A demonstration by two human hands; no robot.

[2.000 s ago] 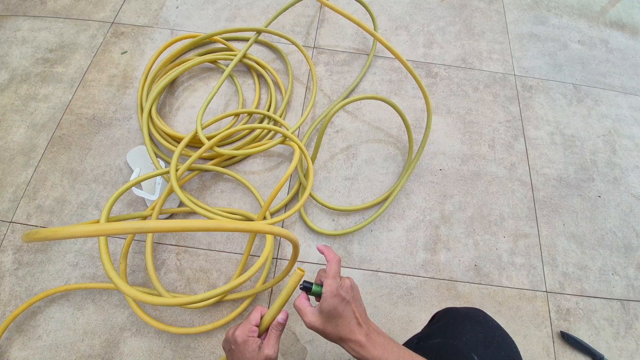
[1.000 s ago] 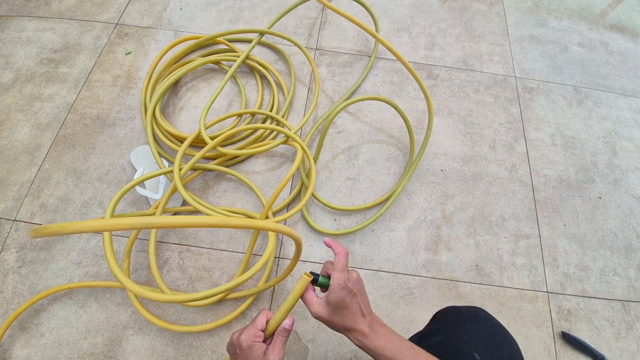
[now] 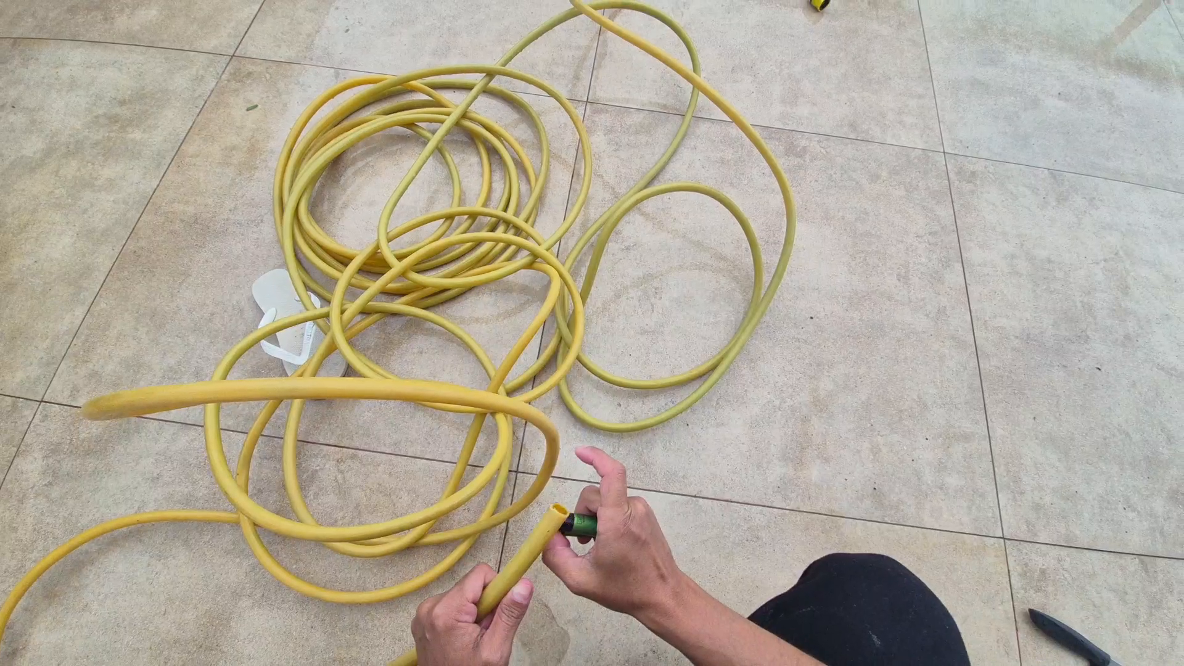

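Observation:
My left hand grips a yellow garden hose close to its open cut end, which points up and to the right. My right hand pinches a small green and black cylindrical piece, probably a hose fitting, with the index finger raised off it. The piece's black end is right beside the hose's mouth; whether they touch, I cannot tell. More of the hose lies in loose loops ahead and to the left, and one thick bend of it rises nearer the camera.
On the tiled floor, a white flip-flop lies partly under the hose loops. A black-handled tool is at the lower right, near a knee in black cloth. A small yellow and black item shows at the top edge.
The green and black piece stood at the hose's mouth one second ago and now sits at the side of the hose end. Both hands keep their holds.

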